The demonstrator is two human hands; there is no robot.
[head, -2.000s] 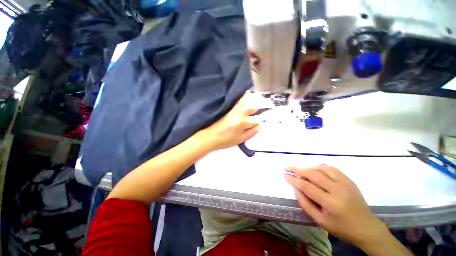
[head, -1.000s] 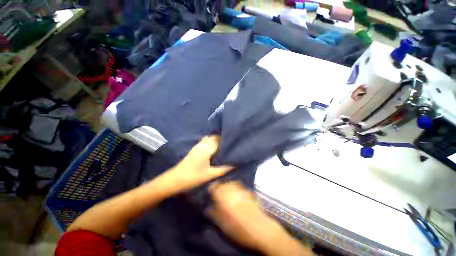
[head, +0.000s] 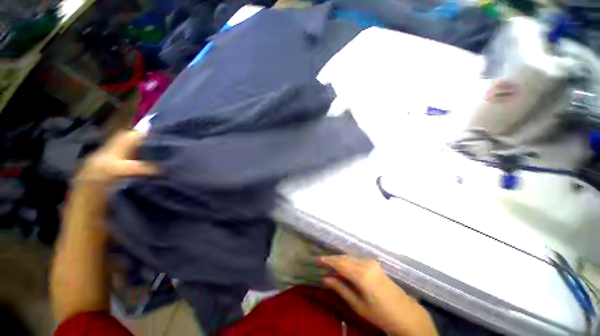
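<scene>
Dark navy-grey cut panels (head: 263, 151) lie bunched over the left part of the white table and hang over its front edge. My left hand (head: 115, 161) is at the left edge of the bunched cloth, blurred, with fingers against it; its grip is unclear. My right hand (head: 362, 282) is low in front of the table edge, right of the hanging cloth, with fingers curled; whether it holds anything is unclear. The sewing machine head (head: 526, 98) is at the right, blurred, with no cloth under its foot.
Blue-handled snips (head: 577, 292) lie at the far right. A thin dark line (head: 460, 226) runs across the table towards them. A ruler strip (head: 395, 266) follows the front edge. Dark clothing heaps (head: 191, 33) and a pink item (head: 152, 88) are behind and left.
The cloth near the needle has moved left, away from the machine. My left hand has moved left, and my right hand has come off the cloth towards the right. The camera view has shifted.
</scene>
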